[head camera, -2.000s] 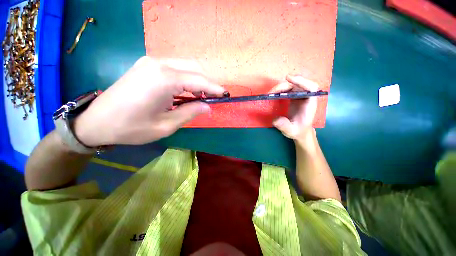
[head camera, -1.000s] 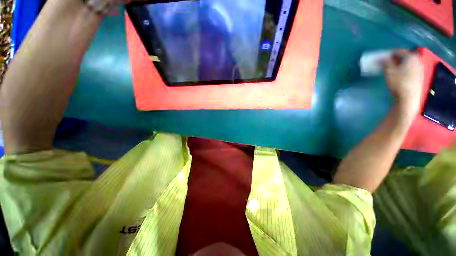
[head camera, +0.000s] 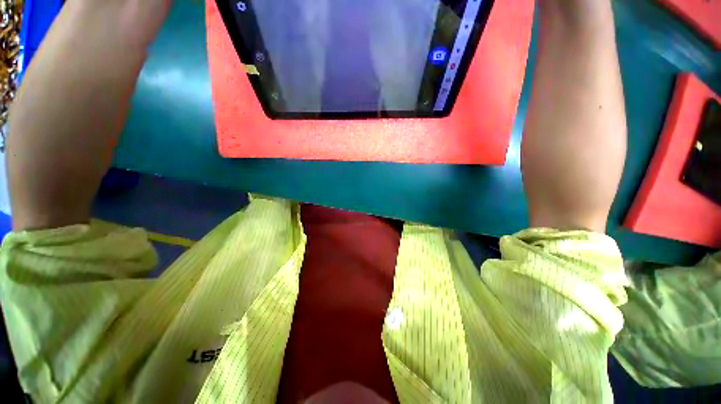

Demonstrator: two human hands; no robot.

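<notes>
A tablet (head camera: 356, 59) lies screen up over the orange-red foam pad (head camera: 364, 142), its far part cut off by the top edge. Its screen is lit with a hazy camera view and a strip of icons down the right side. A small yellow tab shows at its left edge. My left and right forearms reach up on either side of the pad, but both hands are beyond the top edge of the picture. What they hold cannot be seen.
A second foam pad (head camera: 660, 193) with a dark tablet (head camera: 706, 154) lies to the right on the green bench (head camera: 332, 185). Another orange-red pad shows at the top right corner. Part of the blue tray with gold-orange pieces is at the far left. Another person's sleeve (head camera: 672, 323) is at lower right.
The tablet, held edge-on two seconds ago, now lies screen up. My right hand, at the white square one second ago, has moved up out of view. The white square is no longer visible.
</notes>
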